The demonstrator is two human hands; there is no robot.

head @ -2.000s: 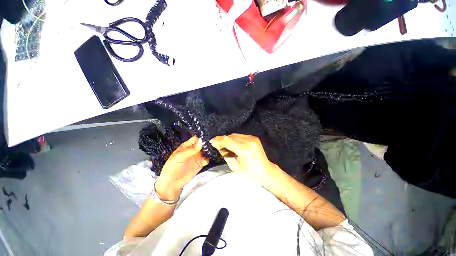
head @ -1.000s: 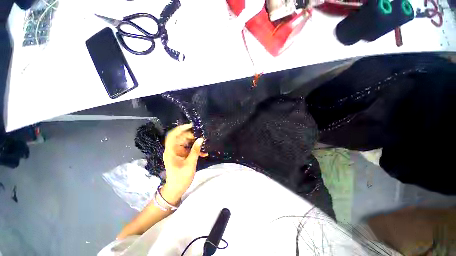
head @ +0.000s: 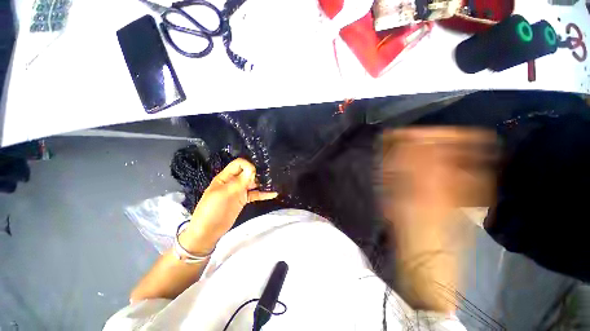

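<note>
A black jacket (head: 336, 168) lies bunched over my lap. A narrow black braid trim (head: 252, 139) with white flecks runs down it from the table edge. My left hand (head: 233, 184) pinches the trim and cloth at the lap, thumb and fingertips near the trim's lower end. A tangled heap of loose black trim (head: 187, 171) hangs at the left, beside that hand. My right hand (head: 437, 168) is raised off to the right, away from the trim, and strongly blurred. Its fingers and anything in them cannot be made out. No needle or thread can be seen clearly.
On the white table (head: 291, 77) lie a smartphone (head: 150, 64), black-handled scissors (head: 194, 29), a short trim offcut (head: 233, 48), a red pouch (head: 375, 48) and black cones (head: 495, 48) with green rings. Black garments (head: 550, 187) lie at the right. A clear plastic bag (head: 152, 220) is on the floor.
My right hand was at the trim beside my left, then out of clear view, and is now blurred at the right. My left hand stays at the trim. The whole view has shifted slightly.
</note>
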